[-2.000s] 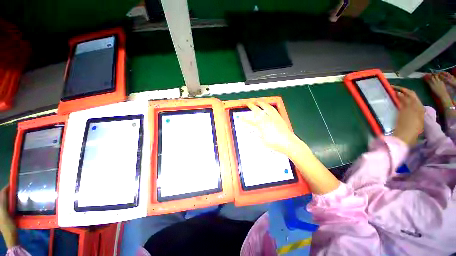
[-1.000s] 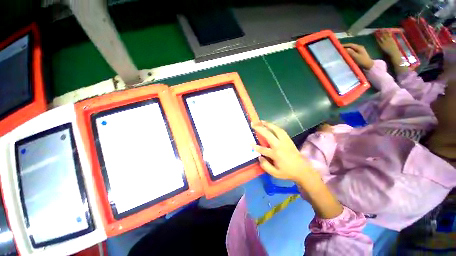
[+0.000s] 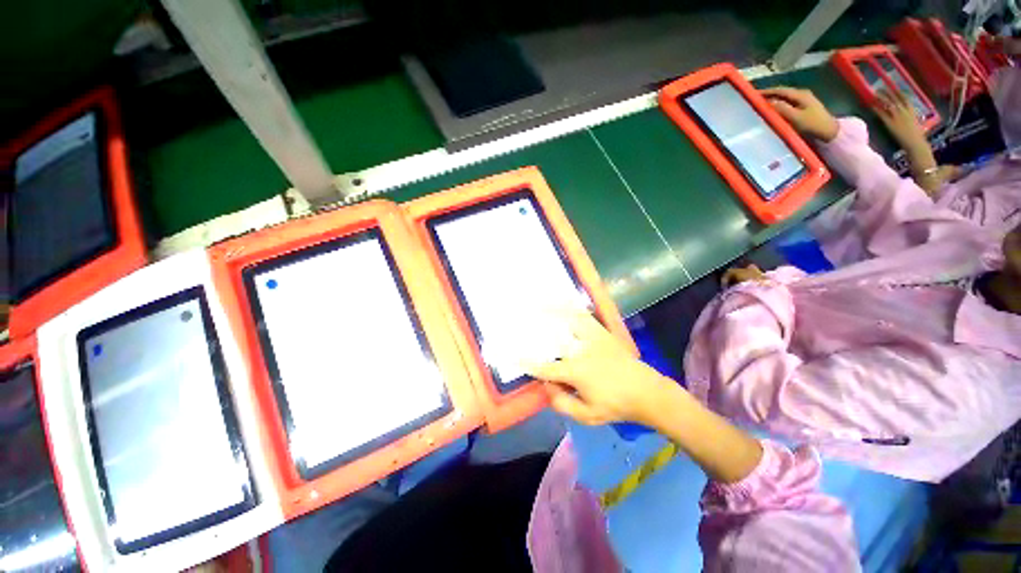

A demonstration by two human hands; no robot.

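My right hand [image 3: 599, 369] is over the lower part of the rightmost tablet [image 3: 509, 269] in the near row, fingertips at its white screen. It holds nothing. This tablet lies in an orange foam tray [image 3: 610, 325], with a blue dot at its top right corner. Left of it, another white-screened tablet [image 3: 347, 353] lies in an orange tray [image 3: 280, 481], blue dot at top left. Further left, a tablet [image 3: 168, 420] with a pale screen lies in a white foam tray [image 3: 62, 381]. My left hand is out of view.
A darker tablet [image 3: 62, 207] in an orange tray is behind at left; another is cut off at the left edge. A slanting post [image 3: 258, 101] rises behind the row. At right, people in pink smocks [image 3: 873, 336] handle tablets; one tablet [image 3: 745, 140] lies in an orange tray.
The view swung right, then slightly back left. My right hand moved from the near tablet's top to its lower part. The dots on its screen changed place. My left hand's side left the view.
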